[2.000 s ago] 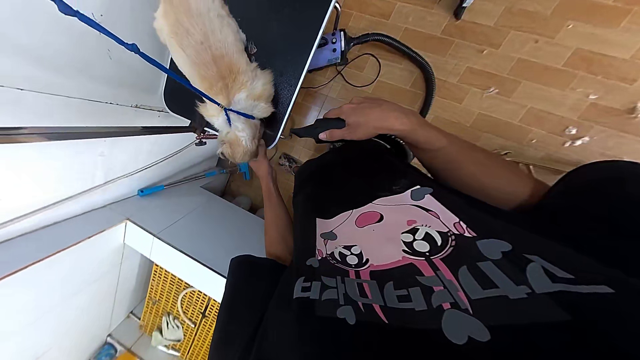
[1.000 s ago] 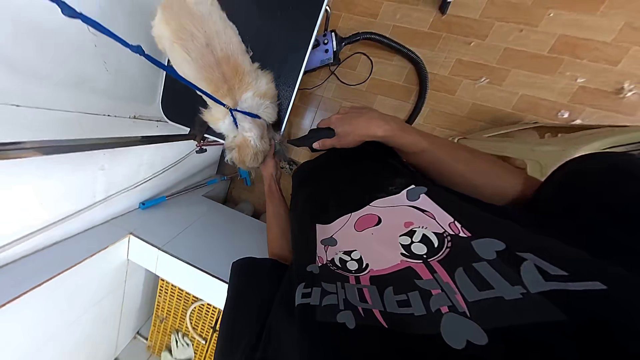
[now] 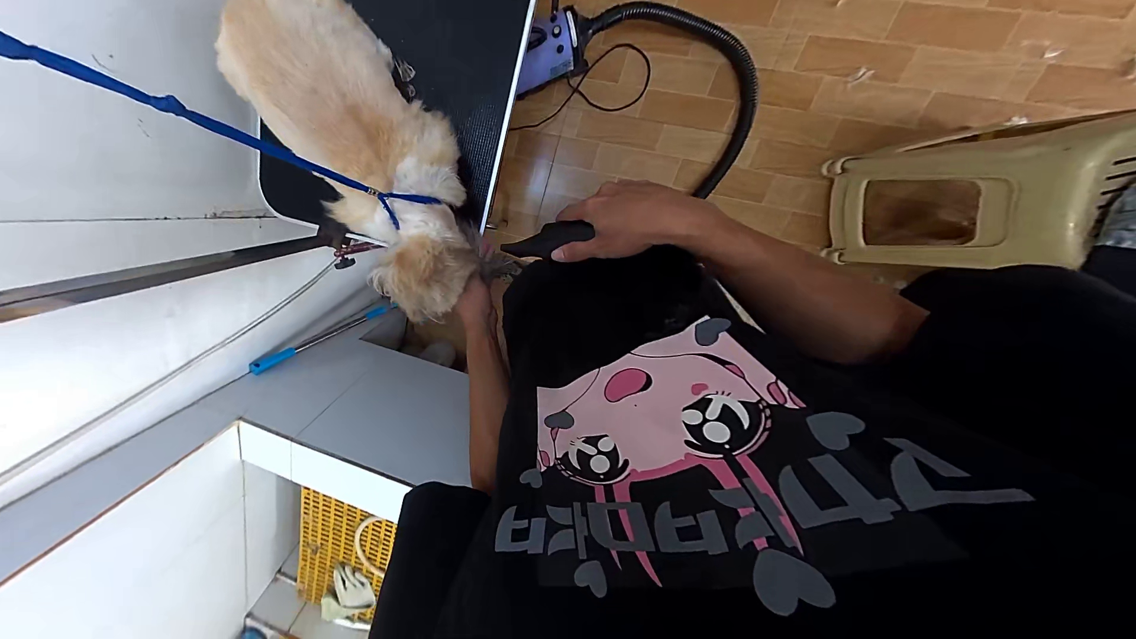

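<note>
A cream, short-coated dog (image 3: 333,98) stands on a black grooming table (image 3: 444,62), its shaggy head over the table's end. A blue grooming loop (image 3: 302,162) runs round its neck. My left hand (image 3: 477,302) is at the dog's muzzle, beside greyish hair; its fingers are largely hidden, but it appears to hold the muzzle. My right hand (image 3: 621,222) grips a black handheld grooming tool, probably a clipper (image 3: 552,240), whose narrow end points at the muzzle, with a small gap between them.
A purple pet dryer (image 3: 548,53) with a black corrugated hose (image 3: 741,80) lies beyond the table. A beige plastic pet carrier (image 3: 1029,195) is at the right. A blue-handled pole (image 3: 272,361) leans by the white wall; below is a yellow plastic grate (image 3: 328,541) with gloves (image 3: 352,588). Hair tufts dot the tiled floor.
The dog's head has shifted slightly against the table's end. My hands keep nearly the same places. The view has turned a little, bringing the beige carrier into sight.
</note>
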